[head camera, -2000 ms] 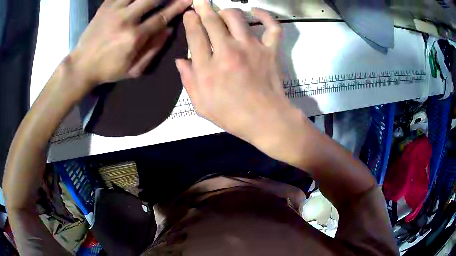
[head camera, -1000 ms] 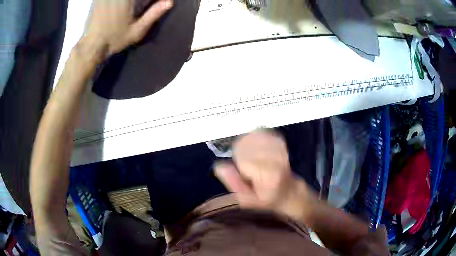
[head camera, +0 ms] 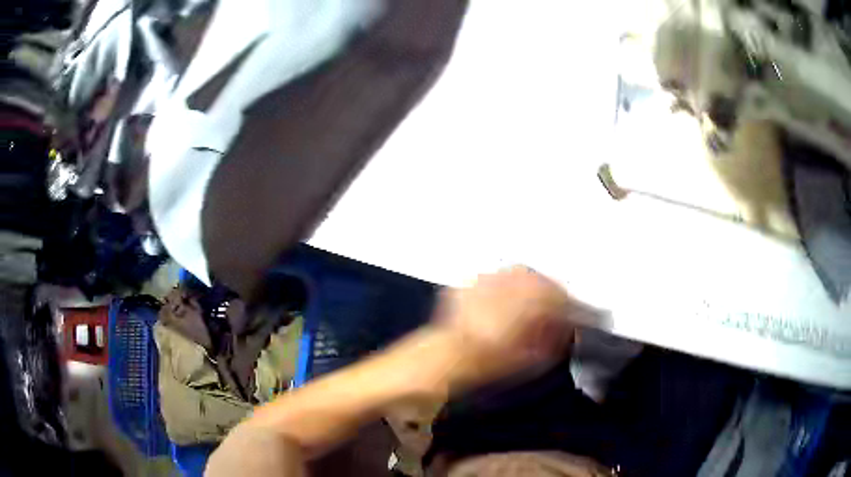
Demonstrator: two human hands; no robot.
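Observation:
My left hand (head camera: 511, 312) is blurred at the table's front edge, its forearm coming from the lower left; whether it holds anything cannot be told. My right hand is not in view. A large dark brown panel (head camera: 317, 140) and light grey cloth (head camera: 182, 177) lie over the left part of the white table (head camera: 485, 158) and hang past its front edge. The machine's metal parts (head camera: 714, 102) are blurred at the upper right. A small grey flap (head camera: 826, 224) lies at the right.
Below the table at left, a blue plastic basket (head camera: 135, 373) stands beside khaki cloth (head camera: 201, 391). A red object (head camera: 86, 333) is at the far left. More piled cloth fills the upper left. Grey cloth (head camera: 760, 433) hangs below the table at the lower right.
The view has swung left, bringing in the piled cloth and basket. My left hand has left the dark panel on the table and is now at the front edge. My right hand has gone out of view.

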